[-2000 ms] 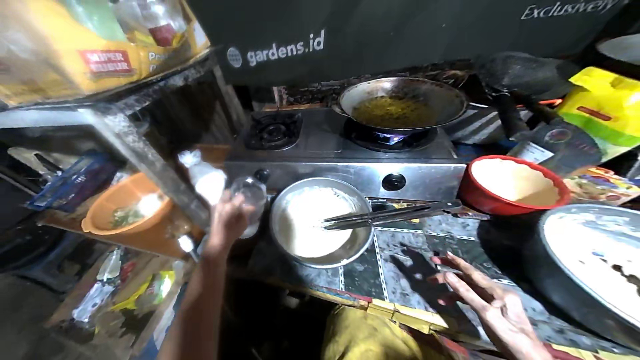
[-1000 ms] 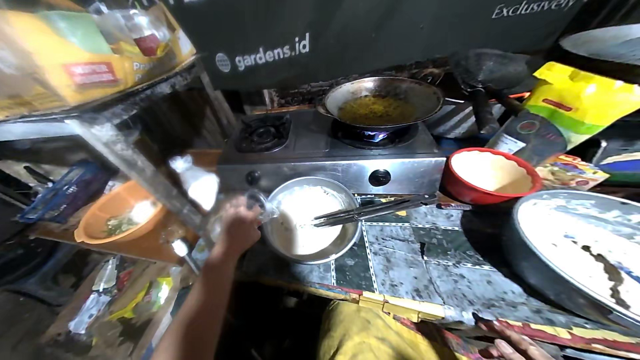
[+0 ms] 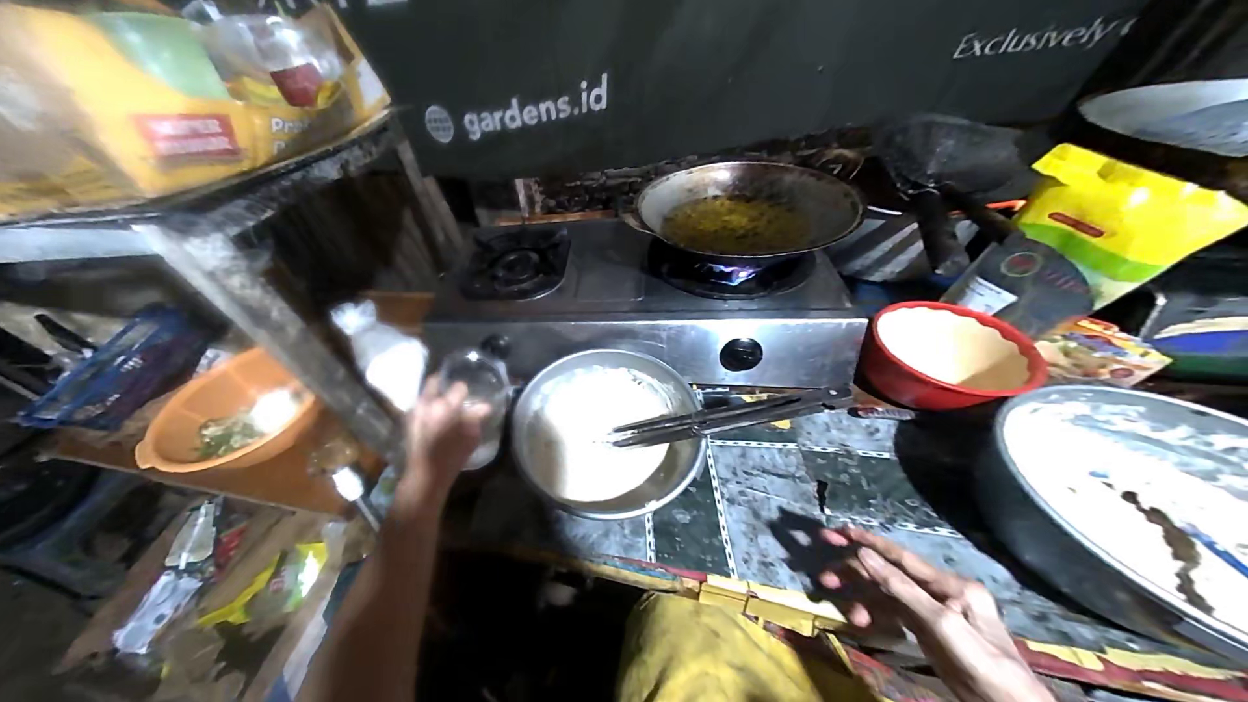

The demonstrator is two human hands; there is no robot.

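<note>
My left hand [image 3: 445,426] is closed around a clear container [image 3: 483,390], blurred, just left of a metal bowl of white batter [image 3: 606,495]. Metal tongs [image 3: 726,414] rest across the bowl's right side with their tips over the batter. My right hand [image 3: 907,595] hovers at the counter's front edge, fingers apart, holding nothing. Behind the bowl, a wok with yellowish oil [image 3: 746,216] sits over a lit burner of a steel gas stove [image 3: 624,341]. A red bowl [image 3: 882,361] with pale contents stands right of the stove.
A large metal basin [image 3: 1014,487] of white flour is at the right. Behind it lean a yellow-green packet [image 3: 1121,214] and a dark bag. At left are a metal shelf leg [image 3: 263,322], an orange basin [image 3: 175,429] and a white plastic bag [image 3: 380,356].
My left hand with the clear container has moved from the bowl's rim back to its left side. My right hand has come further into view from the lower right edge.
</note>
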